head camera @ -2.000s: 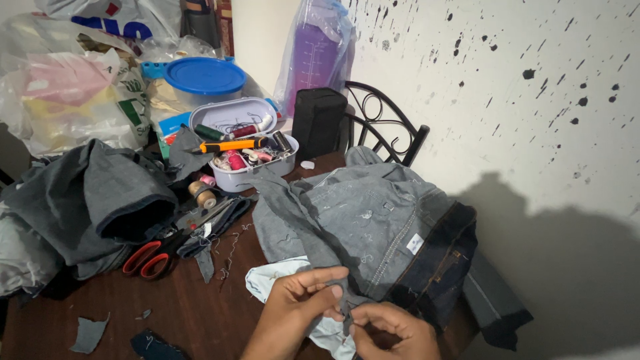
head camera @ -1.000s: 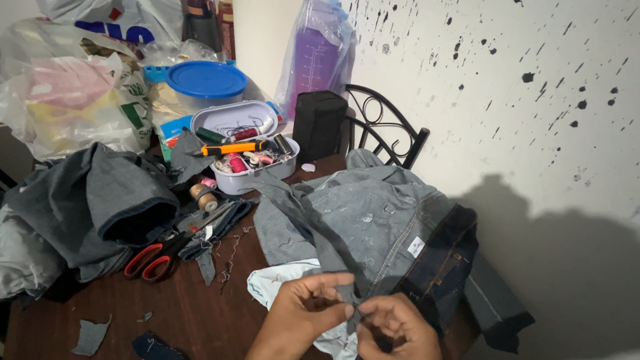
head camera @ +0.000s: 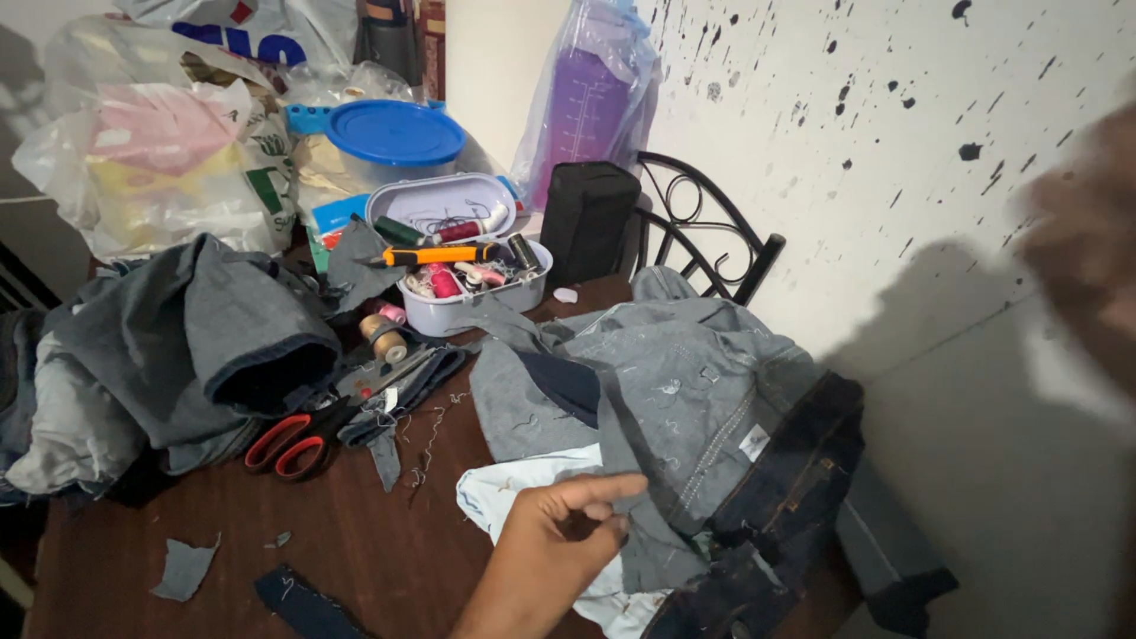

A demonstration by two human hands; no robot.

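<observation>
My left hand pinches the edge of a grey denim piece between thumb and fingers, low in the middle of the view. Around it lie grey denim trousers, turned so that seams and loose threads show, with a dark blue waistband on the right. Pale pocket cloth lies beside and under the hand. My right hand is raised at the far right edge, in front of the wall, blurred and partly cut off; whether its fingers hold anything is not clear.
Red-handled scissors lie left of the trousers, near thread spools. Behind are an open sewing box with an orange cutter on it, a black case and a metal chair. More denim is heaped at the left.
My right hand has left the cloth beside my left hand and swung up to the far right. The left hand has stayed at the cloth.
</observation>
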